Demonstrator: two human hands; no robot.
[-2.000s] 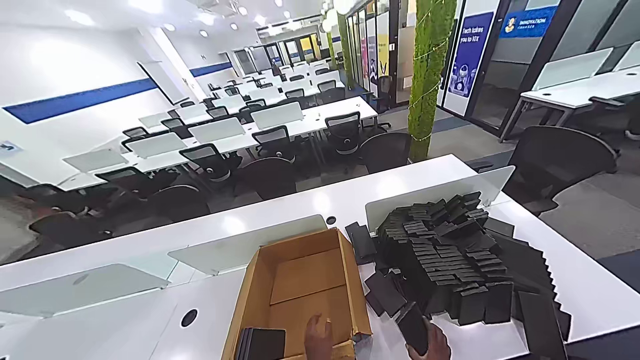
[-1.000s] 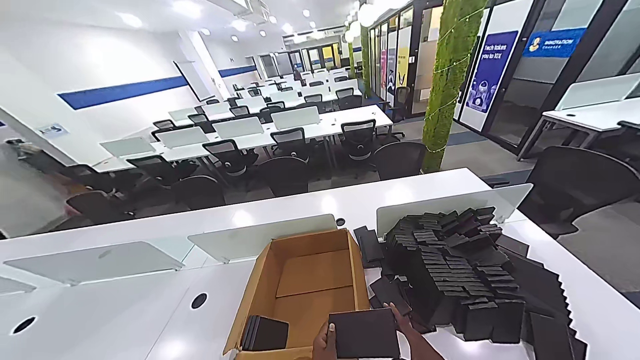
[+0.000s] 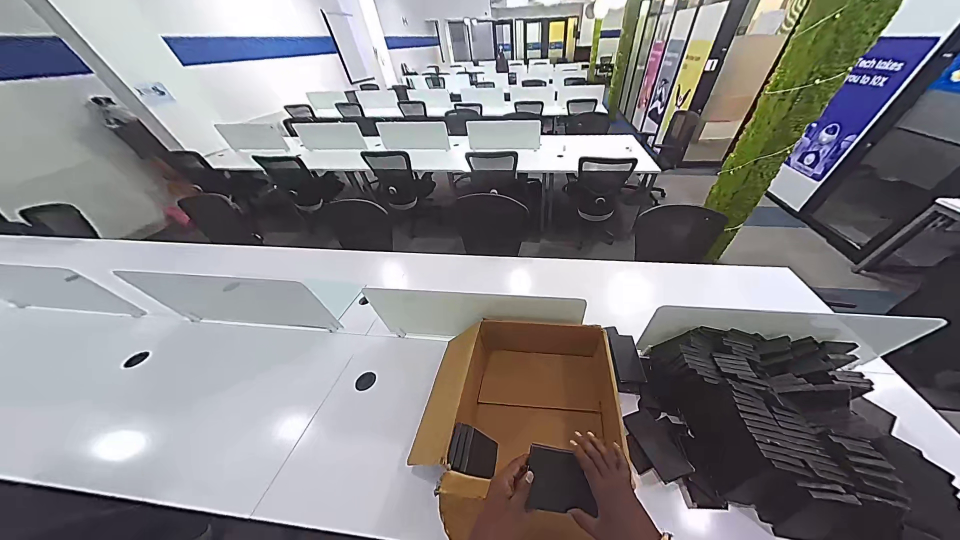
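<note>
My left hand (image 3: 510, 491) grips the left edge of a flat black rectangular piece (image 3: 559, 480) over the near part of an open cardboard box (image 3: 613, 405). On the piece's right side lies my right hand (image 3: 604, 480), its thumb at the lower edge and its fingers spread along the upper right. Inside the box, at the near left, several black pieces (image 3: 472, 451) stand together on edge. A large heap of similar black pieces (image 3: 787, 420) covers the desk right of the box, with loose ones (image 3: 660, 446) between heap and box.
The box stands on a white desk (image 3: 300, 375) with round cable holes (image 3: 365, 381). Low divider panels (image 3: 480, 311) run behind the box and heap. Beyond are black office chairs (image 3: 491, 223), rows of white desks and a green moss-covered pillar (image 3: 795, 112).
Two seconds ago my right hand was at the heap's near left edge; now both hands hold a black piece over the box. The view has swung to the right and closer.
</note>
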